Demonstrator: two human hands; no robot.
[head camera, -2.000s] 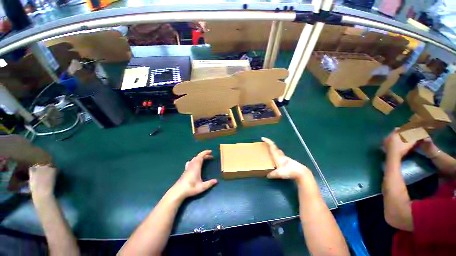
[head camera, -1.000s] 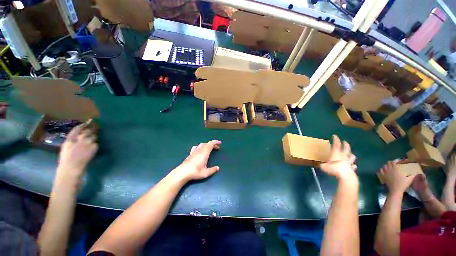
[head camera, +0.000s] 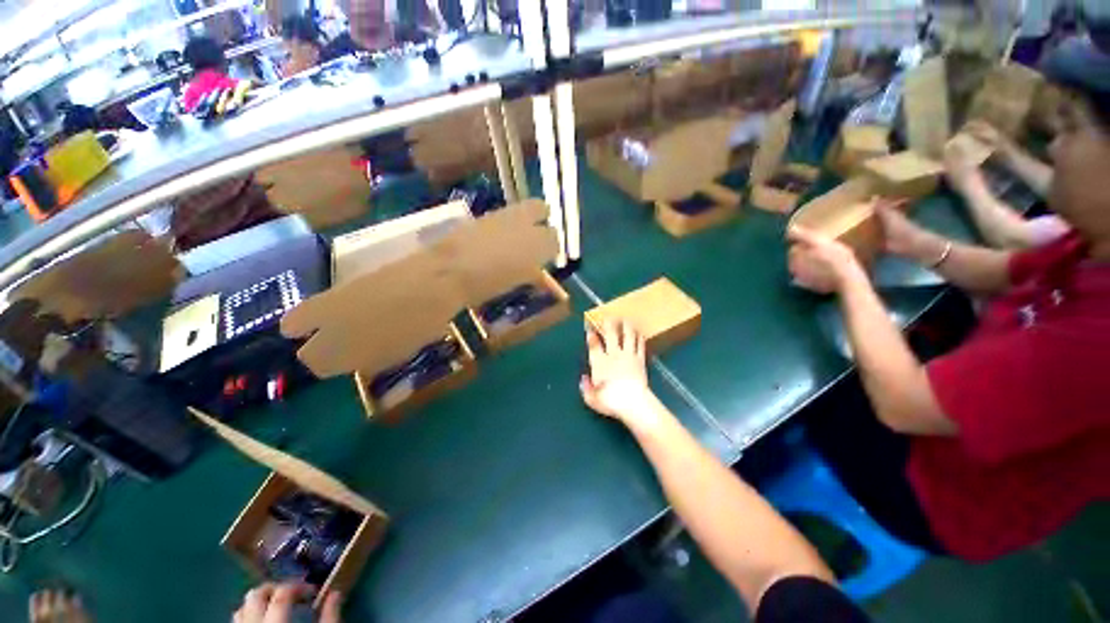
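Note:
A closed brown carton (head camera: 663, 312) lies across the pale bench seam. My right hand (head camera: 618, 365) reaches to its near left end, fingers spread and touching it, not wrapped around it. An open carton (head camera: 362, 535) stands at lower left, lid raised and tilted, with dark coiled cables (head camera: 304, 532) inside. A hand that looks like my left hand (head camera: 282, 604) has its fingers at the near edge of this carton and is cut off by the bottom of the picture.
Two open filled cartons (head camera: 420, 396) stand at the back, lids up. Black equipment (head camera: 262, 347) is behind left. Another person's hand (head camera: 55, 605) shows at bottom left. A person in red (head camera: 1035, 365) holds a box at right. Pipe-frame posts (head camera: 566, 183) rise at the seam.
The view has turned right. My right hand has gone from the closed carton's right end to its left end. The neighbour's open carton is now nearer, at my left hand.

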